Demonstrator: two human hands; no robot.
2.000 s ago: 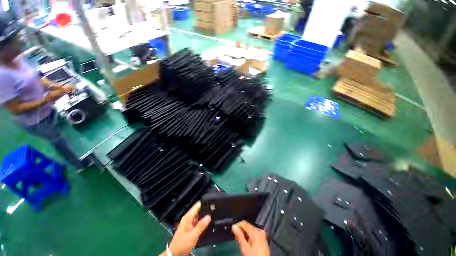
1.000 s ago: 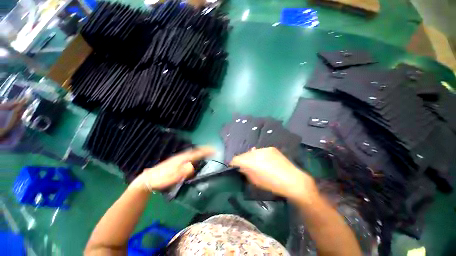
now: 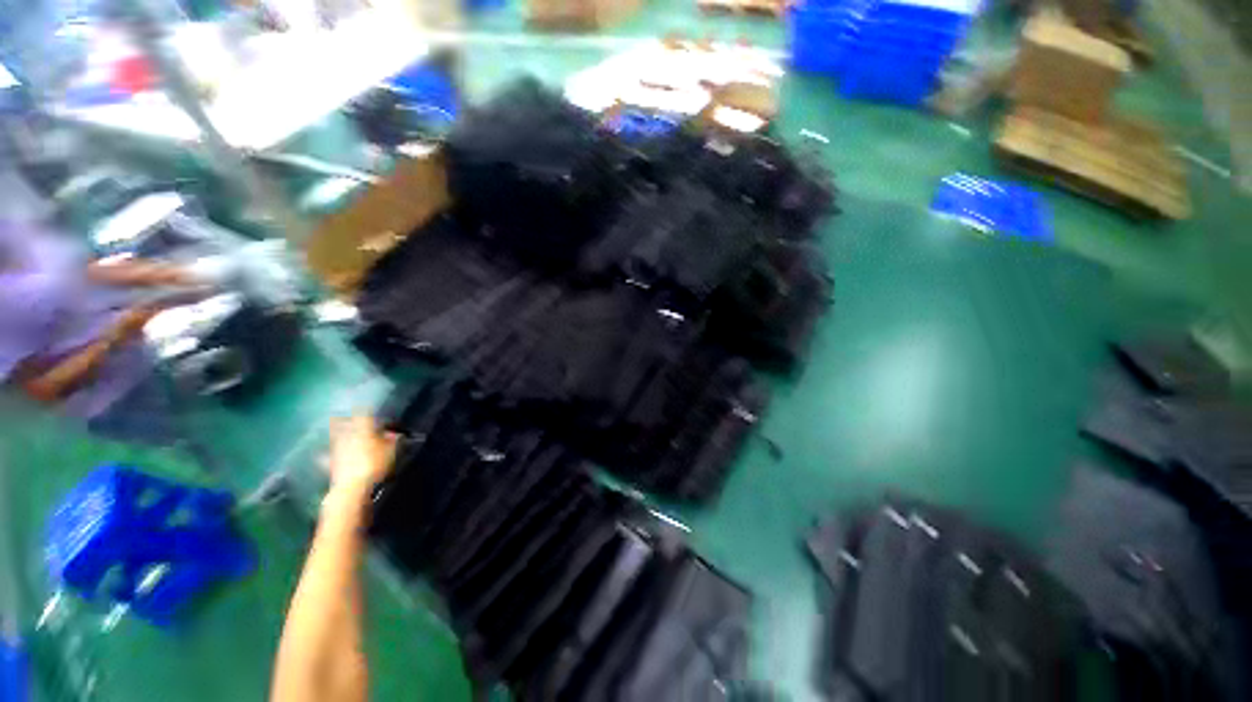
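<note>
My left hand (image 3: 360, 450) reaches out at the left, at the far left end of the near row of leaning black panels (image 3: 549, 549). The picture is blurred, so I cannot tell whether its fingers hold a panel or only touch the row. My right hand is out of the picture. More black panels (image 3: 549, 329) stand in a large leaning mass behind the near row. Another fanned stack of black panels (image 3: 934, 603) lies at the lower right, with small bright dots.
Flatter panels (image 3: 1140, 549) lie at the right edge. An open carton (image 3: 385, 226) stands behind the piles. A person's arms (image 3: 96, 350) are at a machine (image 3: 213, 343) on the left. A blue stool (image 3: 144, 542) stands at the lower left.
The view has swung up and left. My left hand has moved from the panel held near me out to the row's left end. My right hand has left the picture.
</note>
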